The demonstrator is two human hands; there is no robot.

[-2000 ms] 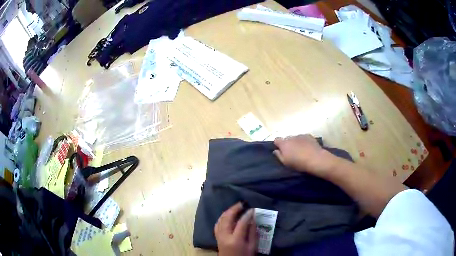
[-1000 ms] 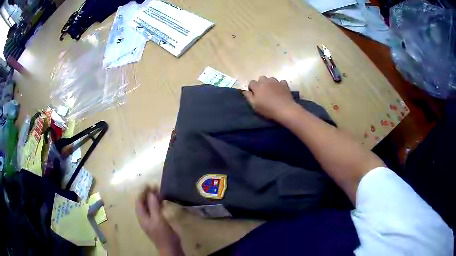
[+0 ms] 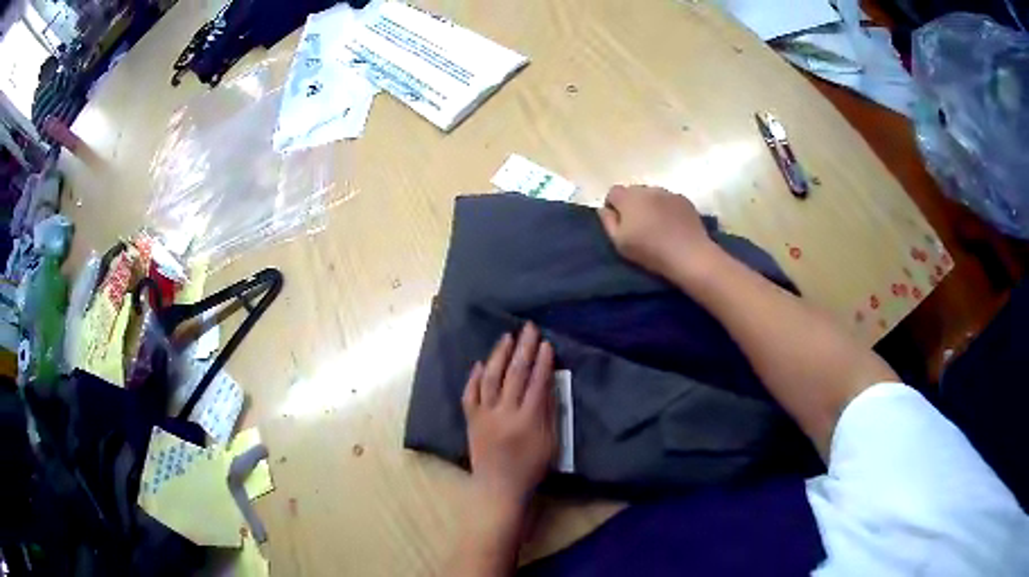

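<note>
A folded dark grey garment [image 3: 485, 271] with a navy part lies on the light wood table [image 3: 339, 507], in front of me. My left hand [image 3: 513, 411] lies flat on its lower left part, fingers slightly apart. The white hang tag [image 3: 565, 423] shows along that hand's right side, partly covered. The shield badge is not visible. My right hand [image 3: 652, 229] has its fingers curled on the garment's top edge, gripping the cloth; the fingertips are hidden. A small white-green card [image 3: 533, 178] lies just beyond the top edge.
Thread snips [image 3: 782, 154] lie at the right. Clear bags [image 3: 231, 163] and a printed white bag bundle [image 3: 434, 68] lie at the back left. A black hanger [image 3: 231, 338] and yellow slips [image 3: 186, 490] are at the left. Crumpled plastic [image 3: 976, 124] is at the far right.
My left hand first moved off the tag to the garment's lower left corner, baring the badge, then came back onto the cloth over that area. My right hand has stayed at the top edge.
</note>
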